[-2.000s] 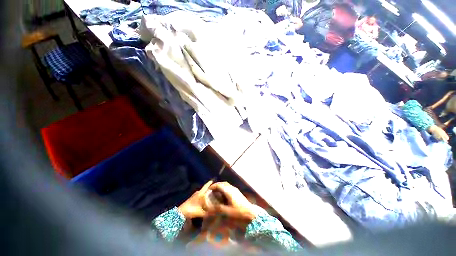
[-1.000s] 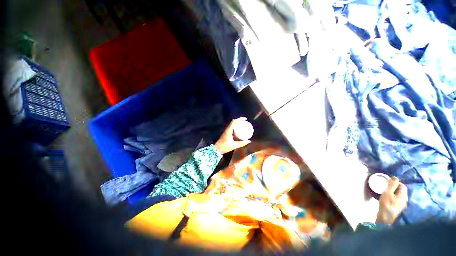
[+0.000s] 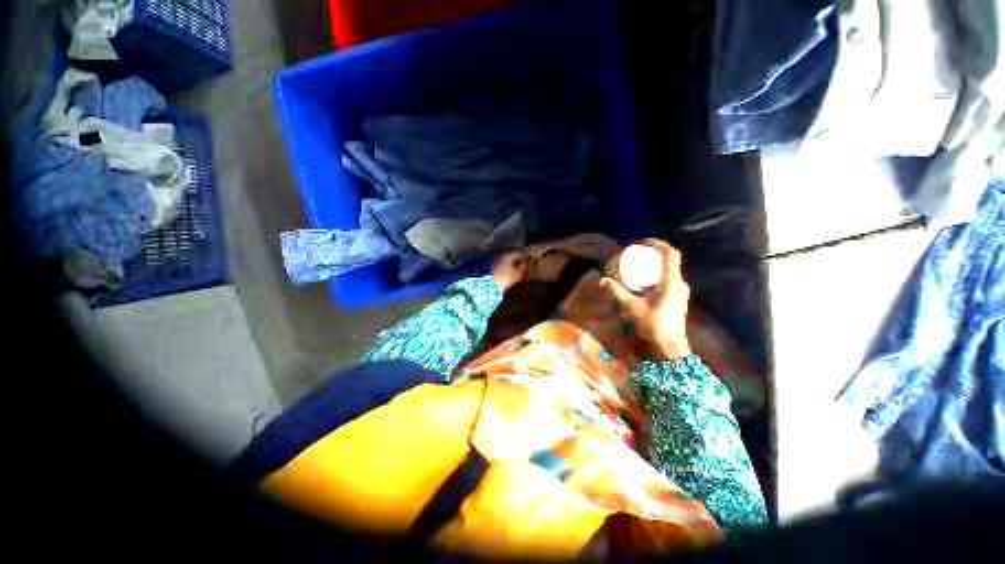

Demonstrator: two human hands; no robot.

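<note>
My right hand (image 3: 663,314) is shut on a small round tub (image 3: 640,268) with a bright white top and holds it above my lap. My left hand (image 3: 510,269) is at the near edge of the blue crate, beside a tan, strap-like thing (image 3: 573,245); its fingers are small and dark, so I cannot tell whether it grips anything. The solid blue crate (image 3: 303,165) holds dark blue garments (image 3: 474,165), and a light blue piece (image 3: 331,253) hangs over its edge.
A red crate (image 3: 424,17) is behind the blue one. Perforated blue baskets (image 3: 198,220) with blue and off-white garments stand at left. The white worktable (image 3: 821,364) at right bears blue garments (image 3: 948,342). An orange patterned apron (image 3: 573,441) covers my lap.
The view has swung left and down. The tub was in my left hand and is now in my right, which held a round lid on the table. My left hand has moved to the crate's edge.
</note>
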